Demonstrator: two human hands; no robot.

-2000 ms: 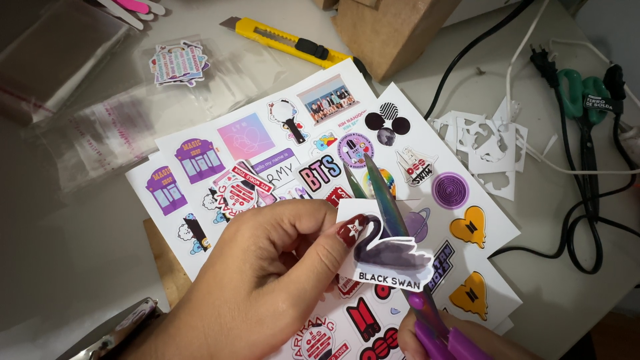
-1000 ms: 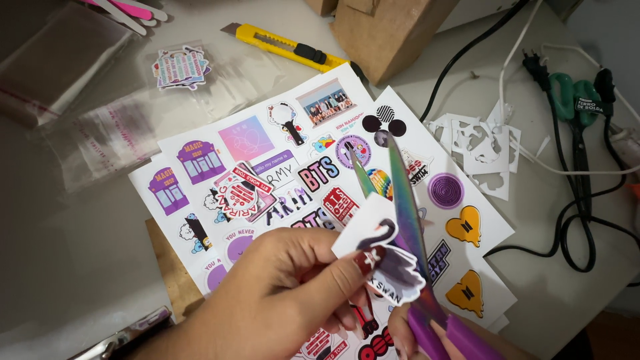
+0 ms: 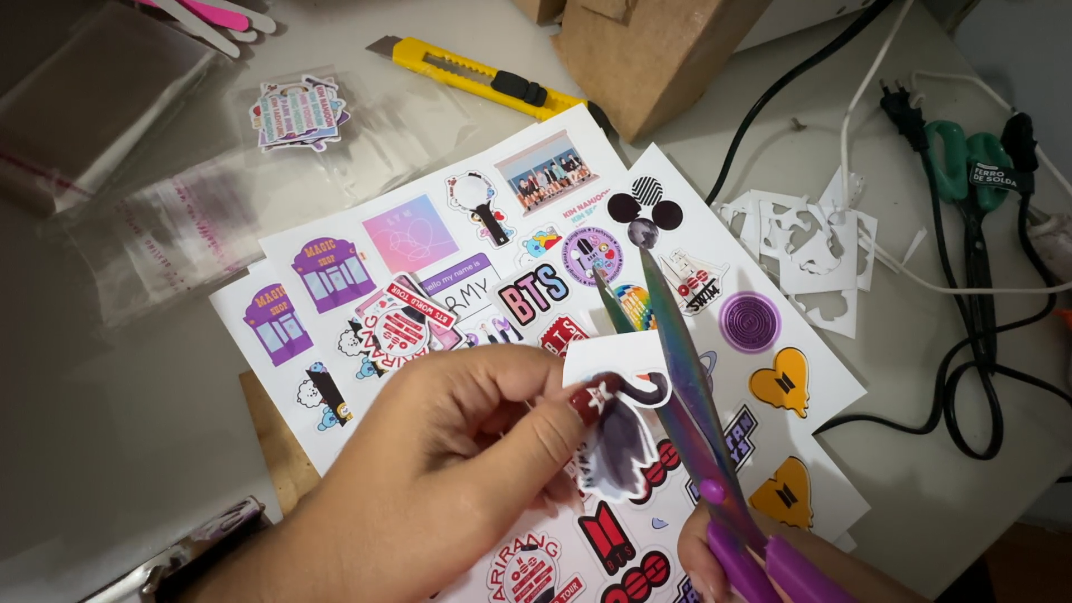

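Note:
My left hand pinches a black swan sticker between thumb and fingers; white paper remains around the swan's head. At the lower right, my right hand holds purple-handled scissors with iridescent blades parted. The blades lie against the right side of the sticker paper, tips pointing up. Beneath both hands lie printed sticker sheets, overlapping. A small pile of cut stickers rests on the sheets, left of the swan.
A yellow utility knife with its blade out lies behind the sheets, beside a cardboard box. Clear plastic bags and a cut sticker stack are at left. Paper scraps, cables and green-handled scissors lie at right.
My left hand has turned the swan sticker, so its lettering now runs steeply instead of nearly level. The scissors have moved from over the swan's body to beside its head.

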